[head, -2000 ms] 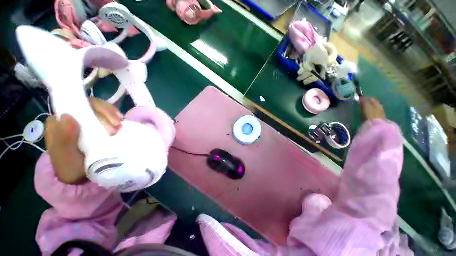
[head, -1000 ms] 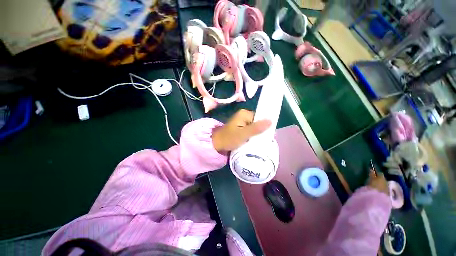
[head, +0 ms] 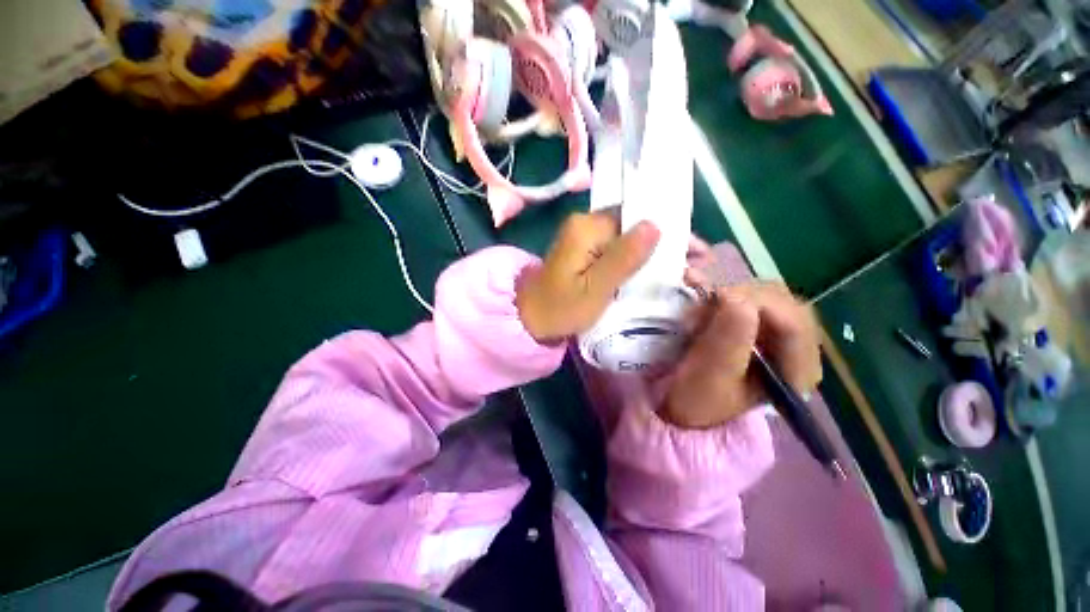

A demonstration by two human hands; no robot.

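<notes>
A white headset (head: 657, 167) stands up in front of me, its printed ear cup (head: 634, 341) at the lower end. My left hand (head: 580, 277) grips the headset just above that ear cup. My right hand (head: 747, 353) is at the right side of the ear cup and holds a thin dark pen-like tool (head: 798, 416), which points down and right. The tool's upper end and what the right fingertips touch are hidden. The pink mat (head: 825, 526) lies under and behind the right hand.
Pink and white headsets (head: 574, 150) stand at the back. A white puck (head: 375, 165) with cable and a small white block (head: 190, 249) lie left. A pink headset (head: 775, 84) lies back right. A pink ear cushion (head: 966, 414) and a ring-shaped part (head: 963, 508) lie right.
My right hand has come from the right bench to the headset with a dark tool in it. My left hand still holds the headset. The mouse and blue ring are now hidden.
</notes>
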